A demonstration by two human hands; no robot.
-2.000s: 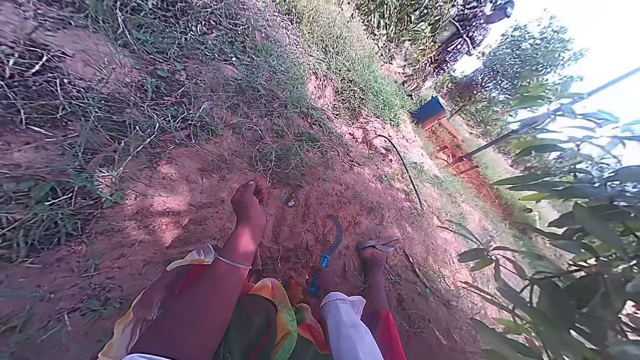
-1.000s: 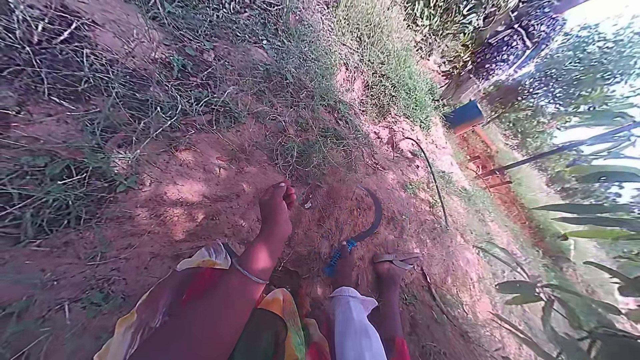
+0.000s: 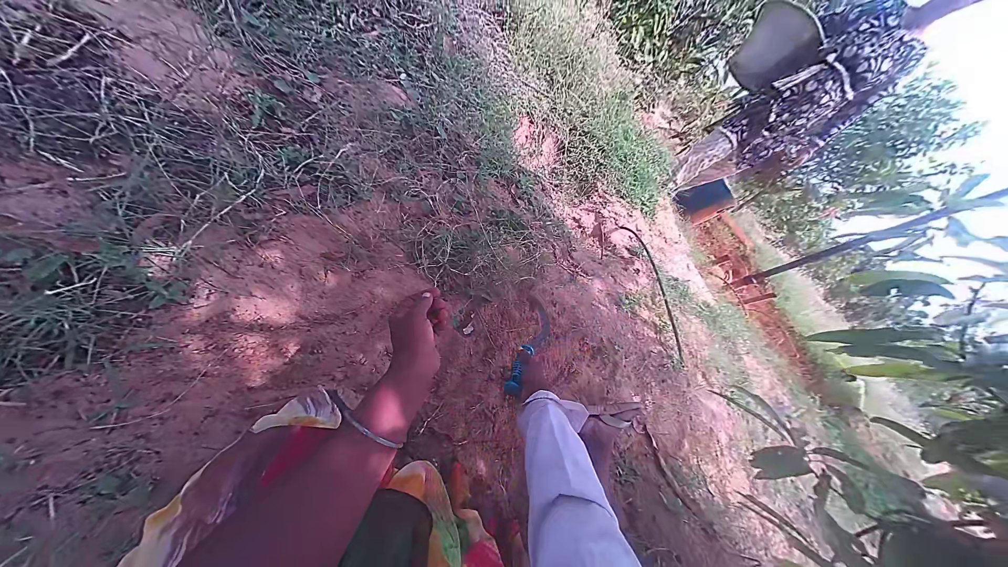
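My right hand, below a pale sleeve, is closed around the blue handle of a sickle. The curved metal blade points away from me, low over the reddish soil. To its left my left hand, with a bangle on the forearm, has its fingers curled near the ground; whether something small is between them cannot be made out. A small pale scrap lies just right of its fingertips. Low grass grows beyond both hands.
A sandalled foot is right of my sleeve. A thin dark hose or stem arcs over the soil. Leafy branches crowd the right. Farther off are a blue container and a person in patterned clothing with a basin-like object.
The sickle blade has swung from a wide arc to a narrower, nearly upright view beside my left hand. The person in patterned clothing shows more fully at the upper right.
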